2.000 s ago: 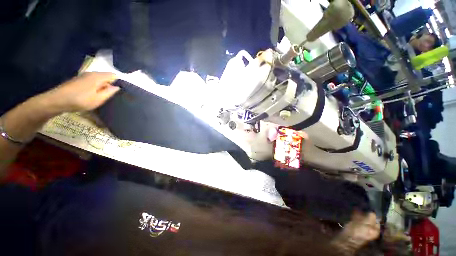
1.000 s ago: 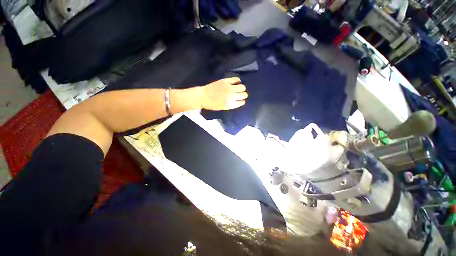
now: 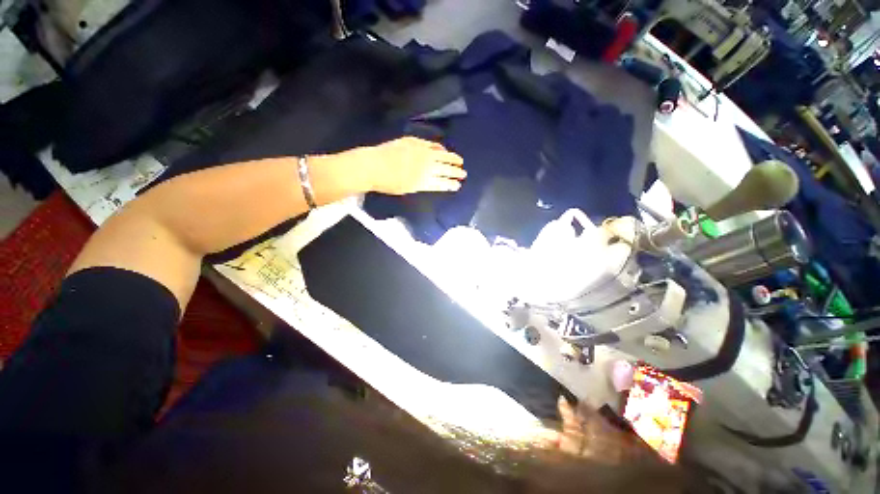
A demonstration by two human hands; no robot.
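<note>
A long black cut panel (image 3: 386, 299) lies flat on the bright machine table (image 3: 280, 280) and reaches to the machine head's needle end, where lamp glare hides detail. My left hand (image 3: 415, 167) lies palm down, fingers together, on the navy stacked cut parts (image 3: 521, 145) beyond the table; whether it grips any cloth cannot be told. My right hand (image 3: 584, 434) is dim and blurred at the near right end of the panel, below the needle area; its grip cannot be made out.
The cream-white sewing machine (image 3: 709, 318) stands at right with a red-orange phone (image 3: 659, 410) against it. A silver cylinder (image 3: 753, 249) and a tan knob (image 3: 762, 188) are behind its head. A red mesh crate (image 3: 48, 280) is at lower left. Other machines stand at upper right.
My left hand has moved off the black panel to the navy stack, while the view has turned left. My right hand, out of view a second ago, now shows near the panel's right end.
</note>
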